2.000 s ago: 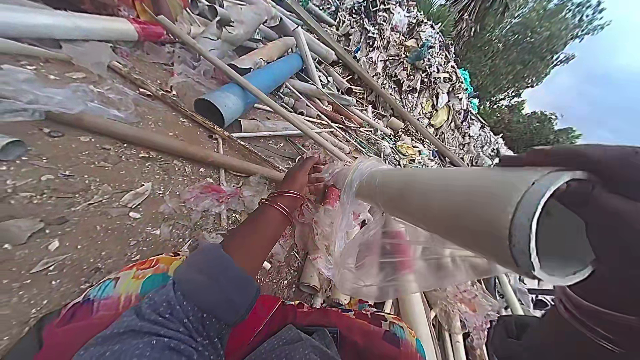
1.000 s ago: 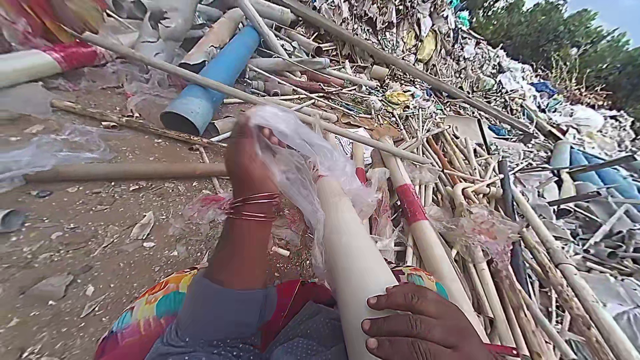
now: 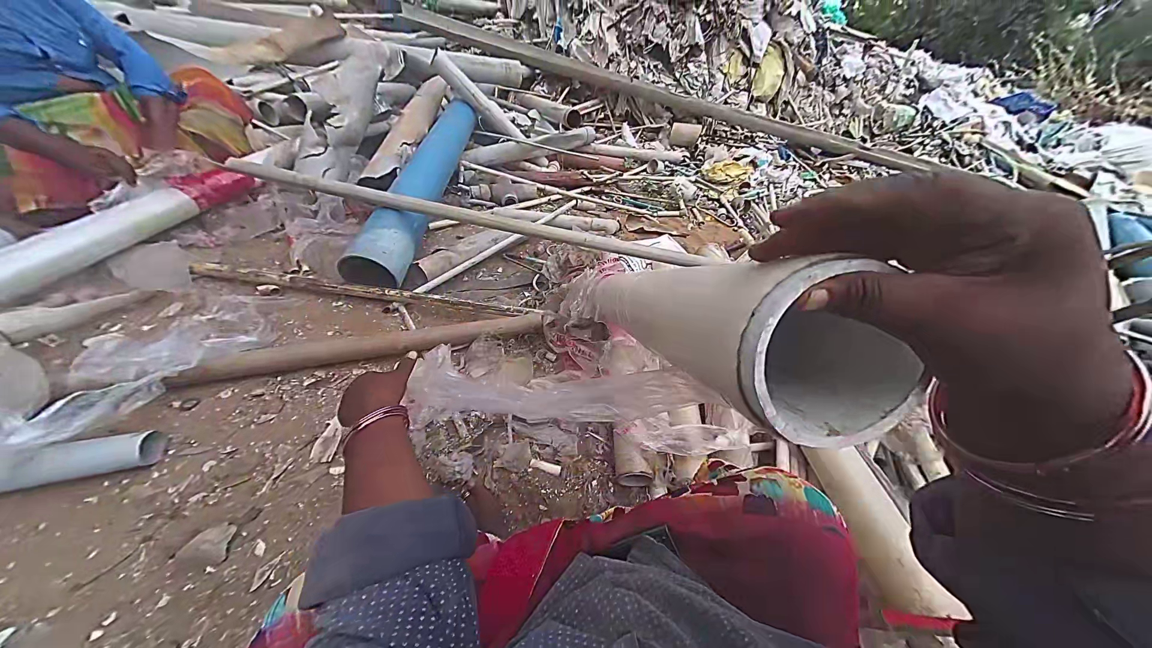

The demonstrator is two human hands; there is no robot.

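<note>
My right hand (image 3: 963,297) grips the near rim of a white plastic pipe (image 3: 693,319), thumb at the opening and fingers over the top. The pipe's open end faces me; its far end is wrapped in clear plastic film with red print. My left hand (image 3: 378,391) is at the left of the pipe, closed on a stretched piece of clear plastic film (image 3: 558,396) that runs toward the pipe's underside. A brown pipe (image 3: 360,351) lies on the ground just beyond my left hand.
A blue pipe (image 3: 414,198) and a long thin pole (image 3: 468,214) lie ahead among many pipes. At the left, another person's hands (image 3: 108,166) are near a white pipe with a red band (image 3: 117,234). A heap of plastic waste (image 3: 810,90) rises behind.
My left hand has moved down and away from the pipe with film in it. My right hand has come up to the pipe's open end, which is raised. Another person has come into view.
</note>
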